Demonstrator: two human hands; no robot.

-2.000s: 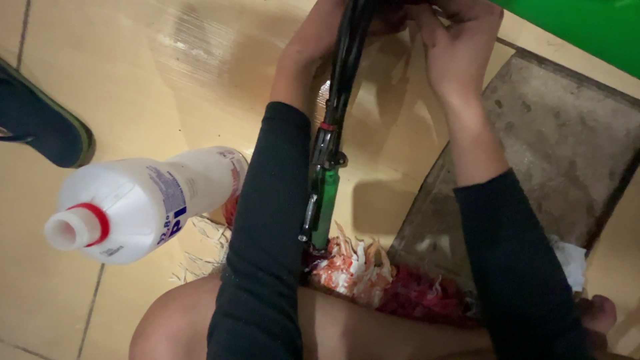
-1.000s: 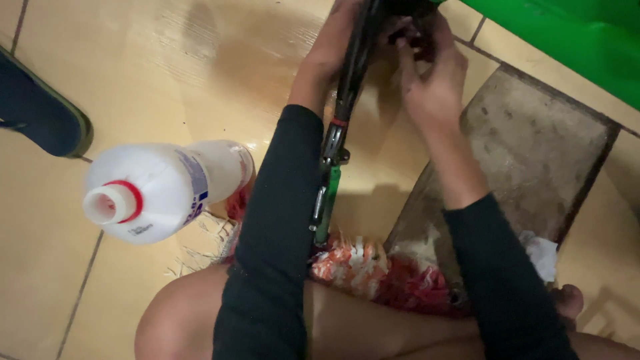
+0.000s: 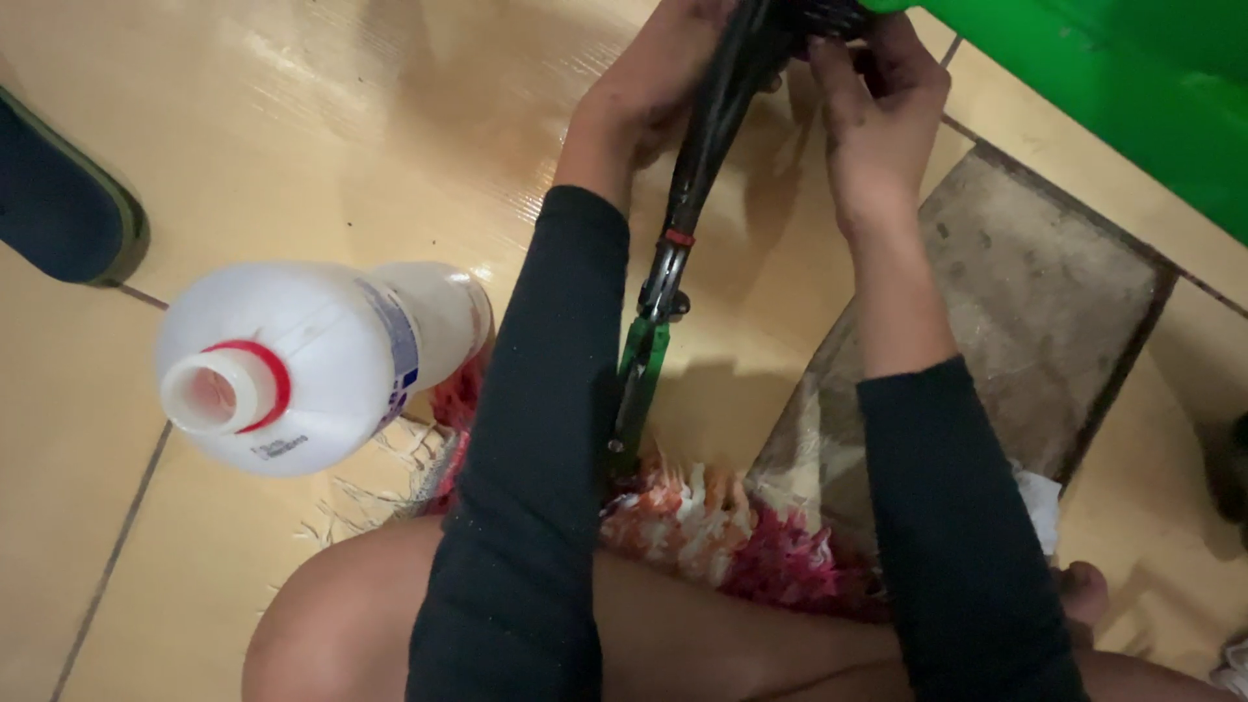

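Note:
A long glossy black tubular part (image 3: 717,127), with a red ring, a metal fitting (image 3: 666,288) and a green lower piece (image 3: 643,375), runs from the top of the view down to a shaggy rug. My left hand (image 3: 658,83) is wrapped behind its upper end, most fingers hidden by the tube. At the top edge, my right hand (image 3: 882,136) has bent, darkly smudged fingers on a dark ribbed piece (image 3: 834,15) next to the tube. What that piece is cannot be told. Both of my forearms are in black sleeves.
An uncapped white plastic bottle (image 3: 283,370) stands left of my left forearm. The red, orange and white shaggy rug (image 3: 682,522) lies by my legs. A slipper (image 3: 58,195) is at far left, a grey slab (image 3: 1024,292) at right, a green surface (image 3: 1121,88) at upper right.
Two seconds ago my right hand's fingers were higher, near the top edge; its grip at the dark piece has shifted. My left hand stays by the black tube.

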